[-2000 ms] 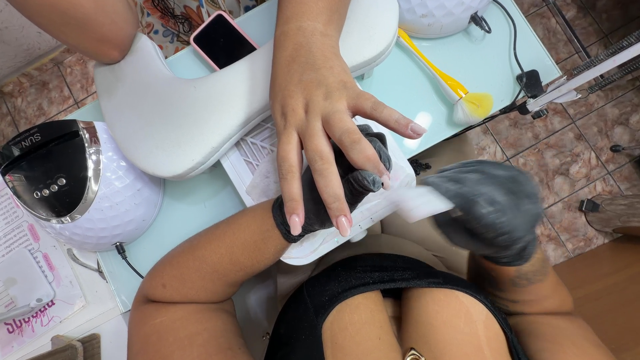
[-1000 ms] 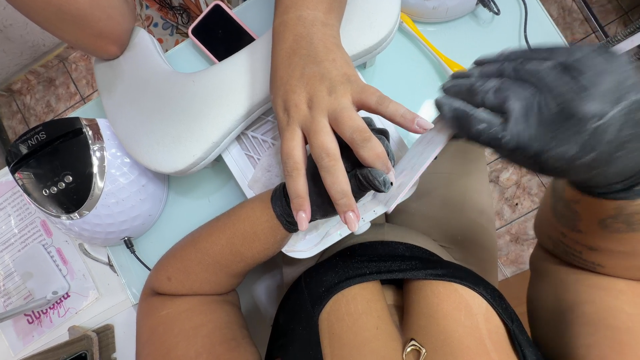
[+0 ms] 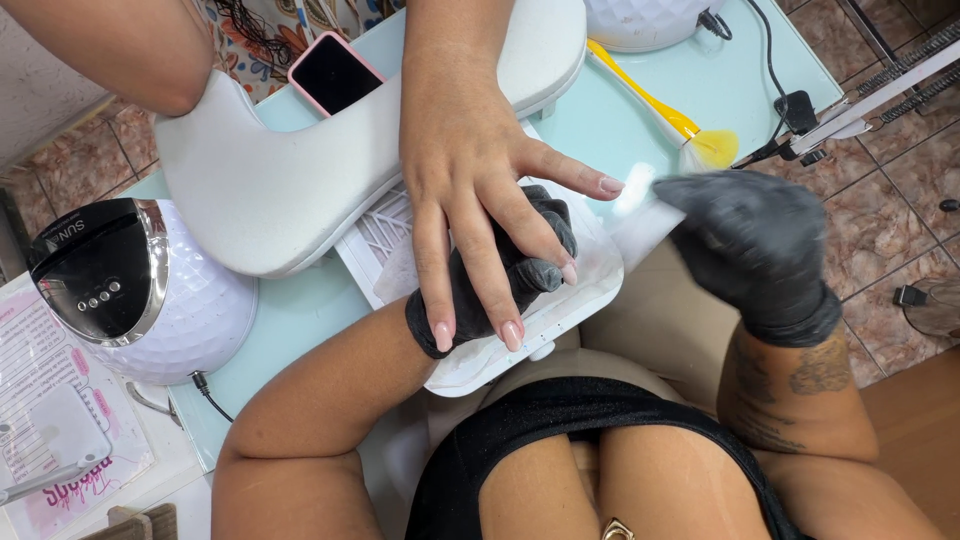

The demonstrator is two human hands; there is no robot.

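My left hand (image 3: 487, 277), in a black glove, lies beneath another person's hand (image 3: 472, 165) and holds one of its fingers near the tip. That hand is palm down with fingers spread and pale pink nails. My right hand (image 3: 750, 247), also black-gloved, is blurred and grips a white nail file (image 3: 646, 229) beside the person's index finger or thumb; which digit is uncertain. Under the hands sits a white nail dust collector (image 3: 592, 300) with a grille, partly covered by a white sheet. Part of my left hand is hidden by the person's fingers.
A white padded armrest (image 3: 300, 172) crosses the glass table (image 3: 307, 300). A nail lamp (image 3: 187, 300) stands at left, another (image 3: 645, 22) at the top. A pink-edged phone (image 3: 335, 73) lies behind the armrest, a yellow fan brush (image 3: 660, 105) at right, near a spring-arm lamp (image 3: 877, 90).
My right hand, raised over the table's right side a second ago, is now lower, and the brush head shows again. My left hand keeps its hold under the person's hand.
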